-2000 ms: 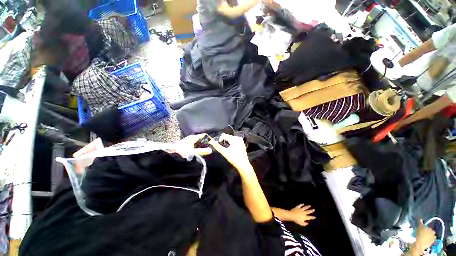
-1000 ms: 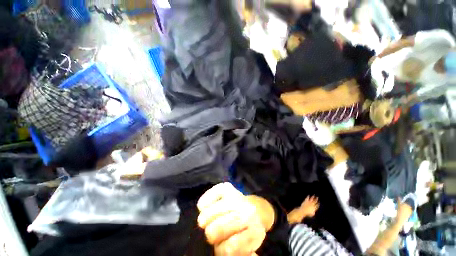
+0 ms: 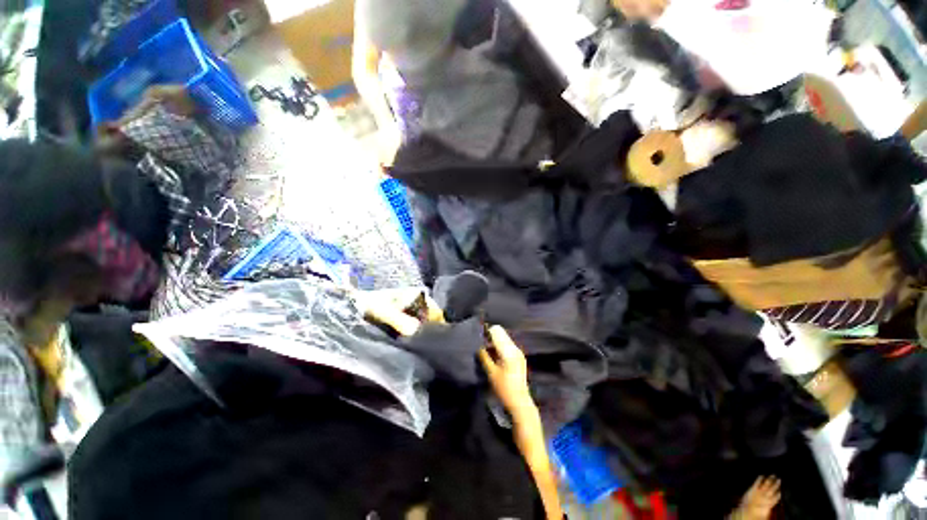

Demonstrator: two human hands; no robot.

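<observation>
A clear plastic bag lies open-edged over black cloth at the wearer's front. My left hand is at the bag's far right corner, partly hidden by bag and cloth, gripping the edge of a dark grey garment piece. My right hand is just right of it, with its fingers closed on the same grey piece. Dark grey garment pieces are heaped beyond both hands. Fine detail at the fingertips is blurred.
Blue crates with checked fabric stand on the floor at the left. A person with dark hair is close at left. A tan roll and cardboard are at right. Another person's hand shows at bottom right.
My right hand has moved from a closed fist at bottom centre up to the grey piece. The grey piece is drawn together between both hands. The view has shifted.
</observation>
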